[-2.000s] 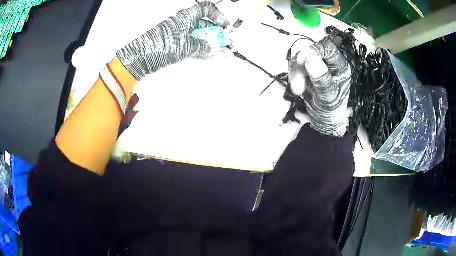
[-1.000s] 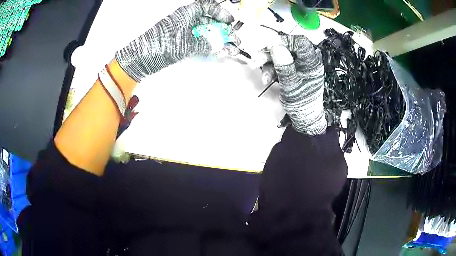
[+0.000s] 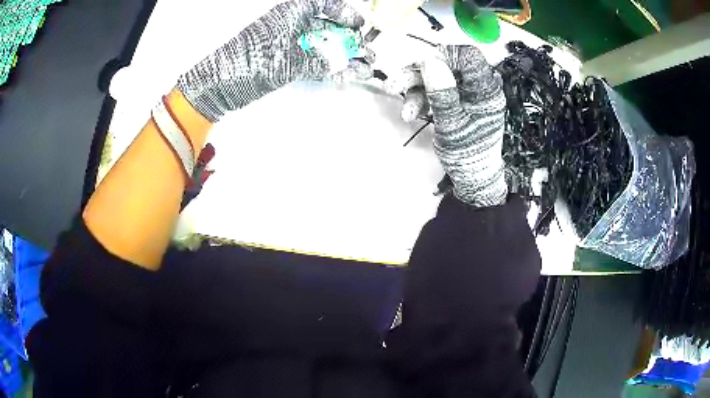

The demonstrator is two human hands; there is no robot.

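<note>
My left hand, in a grey-white knit glove, holds a small teal circuit board at the top centre, above the white surface. My right hand, in the same kind of glove, is beside it with its fingertips near the board. A thin black cable end sticks out below the right fingers, so the right hand appears closed on a black cable; most of the cable is hidden. A pale yellow tool is at the top edge, just above the hands.
A tangled black cable pile lies right of my right hand, beside a clear plastic bag of cables. A green disc is at the top. Teal boards are at upper left. Blue plastic shows at lower left.
My right hand has moved left from beside the cable pile to next to the left hand, bringing the cable to the board. The left hand has barely moved.
</note>
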